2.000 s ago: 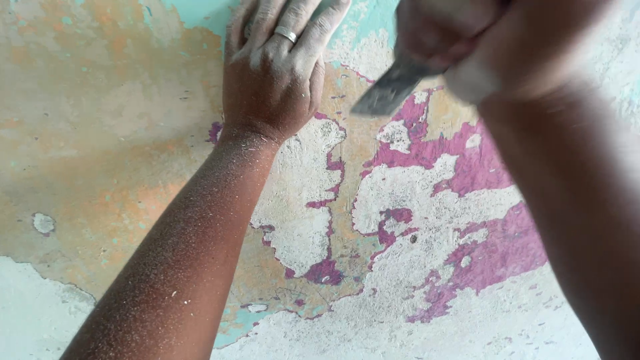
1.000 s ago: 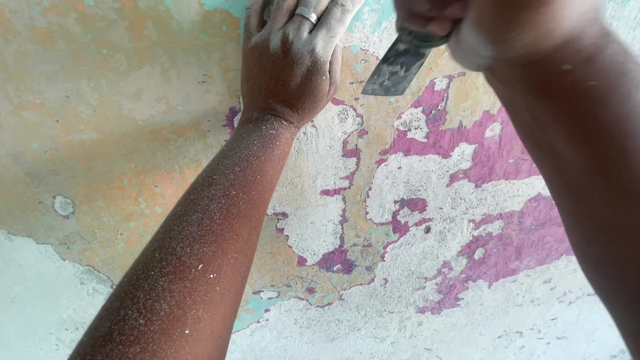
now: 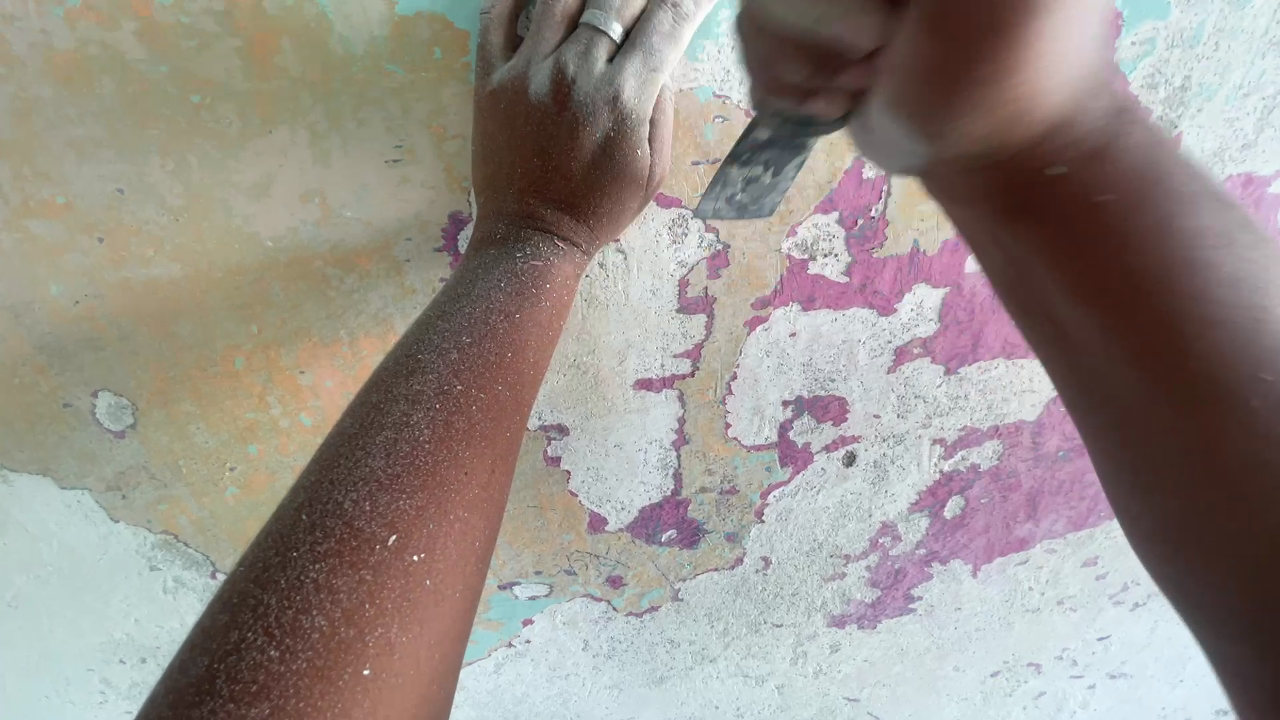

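Observation:
My left hand [image 3: 575,120] lies palm down on a wall [image 3: 640,300] with worn, peeling paint, at the top centre; pale dust coats its fingers, and one wears a ring. The fingertips run out of view at the top edge. To its right my right hand [image 3: 880,80], blurred, is closed round a paint scraper [image 3: 762,165] whose handle is mostly hidden. Its flat metal blade is smeared and points down and left, the edge at the top of a bare whitish patch [image 3: 630,440]. Dust and small flakes cover my left forearm.
Orange-tan paint [image 3: 220,250] with turquoise traces spans the left. Purple paint [image 3: 1030,490] remains in ragged patches at the right, among exposed whitish plaster [image 3: 800,610]. A small dark pit [image 3: 849,457] marks the plaster right of centre.
The scraper blade has moved down the wall since one second ago, and is now beside the top of the whitish patch. My left hand stays flat on the wall.

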